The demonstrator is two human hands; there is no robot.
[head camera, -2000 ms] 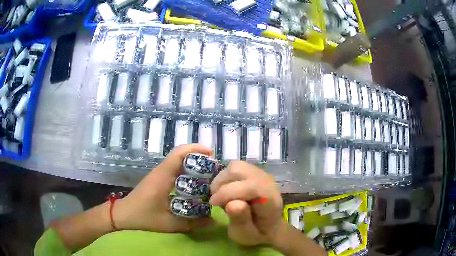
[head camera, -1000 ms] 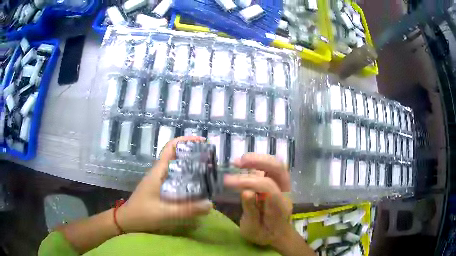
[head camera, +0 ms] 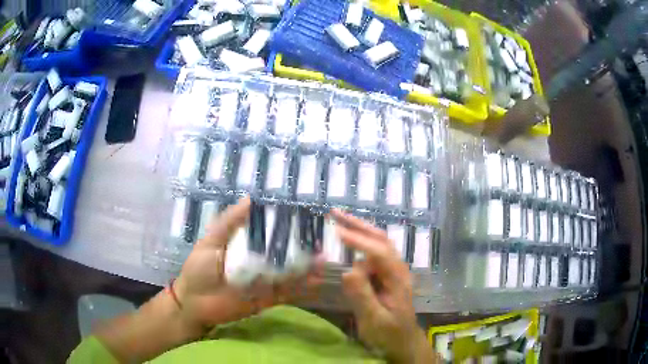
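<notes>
Several electronic units, side by side with white and black faces, are held in my left hand in front of the near tray row. They are motion-blurred. My right hand is at their right side, its fingers partly bent, with fingertips close to or touching the units; contact is unclear. Whether it holds a small tool cannot be seen. Behind my hands lies a clear tray with three rows of white-faced units. My hands hide part of its near row.
A second filled clear tray lies to the right. A black phone and blue bin are at left. A blue slatted tray and yellow bins are at the back. Another yellow bin is lower right. A brown cylinder stands back right.
The held units have turned from their silvery-black ends to their long white and black sides. The trays and bins appear lower and further right as the view shifted.
</notes>
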